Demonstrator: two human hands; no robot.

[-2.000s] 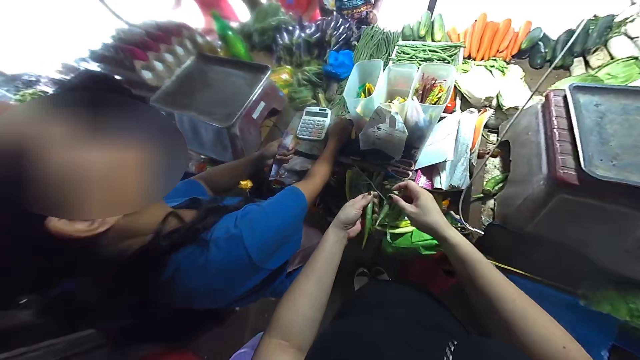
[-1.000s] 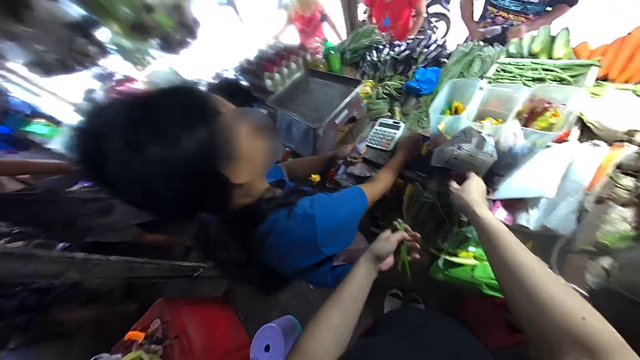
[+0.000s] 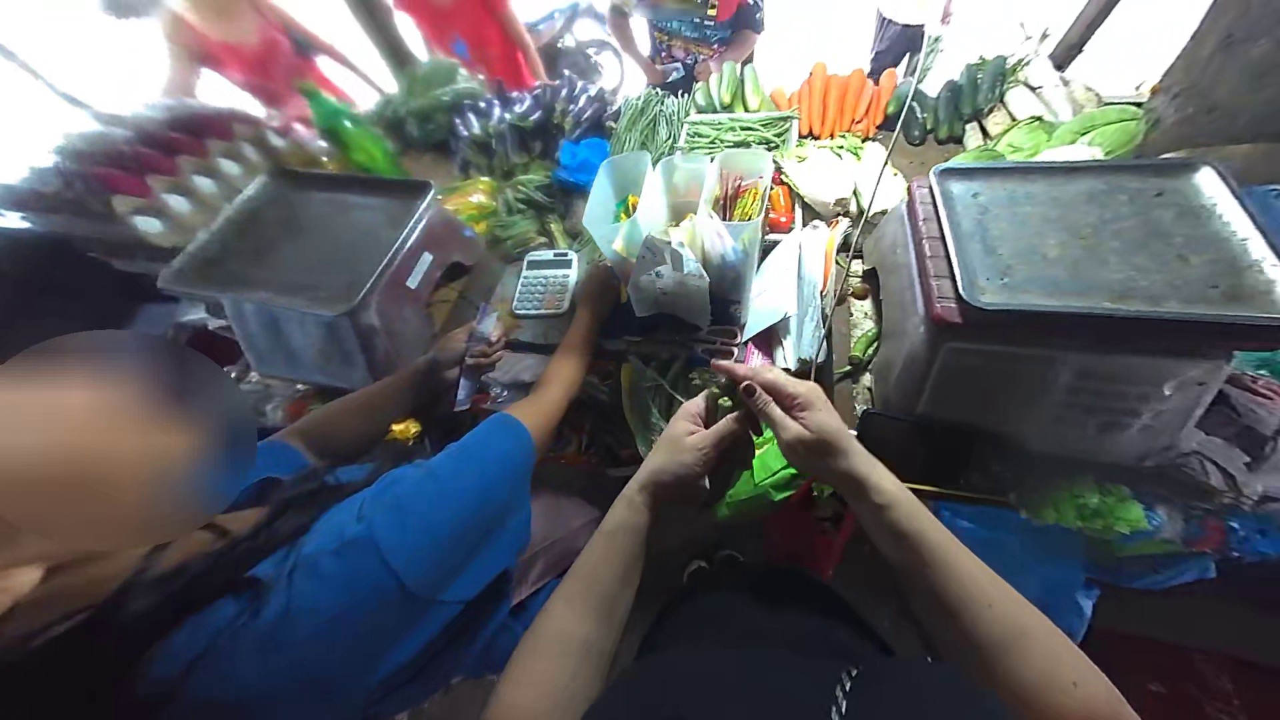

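My left hand [image 3: 695, 445] holds a small bunch of green vegetable stems [image 3: 724, 402], its fingers curled around them. Close against it, my right hand [image 3: 790, 415] has its thumb and fingers at the top of the same stems; whether it grips them I cannot tell. Dark green leaves [image 3: 645, 400] lie just beyond my left hand, and a bright green plastic bag [image 3: 762, 475] shows below and between my hands. Scissors [image 3: 722, 342] with dark handles lie above my fingers, beside a stack of papers [image 3: 790, 300].
At my left a person in a blue shirt [image 3: 420, 510] reaches toward a white calculator [image 3: 545, 283]. Translucent plastic bins [image 3: 668, 190] stand ahead. Metal trays rest on crates at left [image 3: 310, 240] and right [image 3: 1100, 240]. Eggplants [image 3: 530, 120], carrots [image 3: 835, 100] and long beans [image 3: 740, 133] lie behind.
My hands were apart one second ago, the right one near the bins; now they are together at the stems. The view has swung to the right since then.
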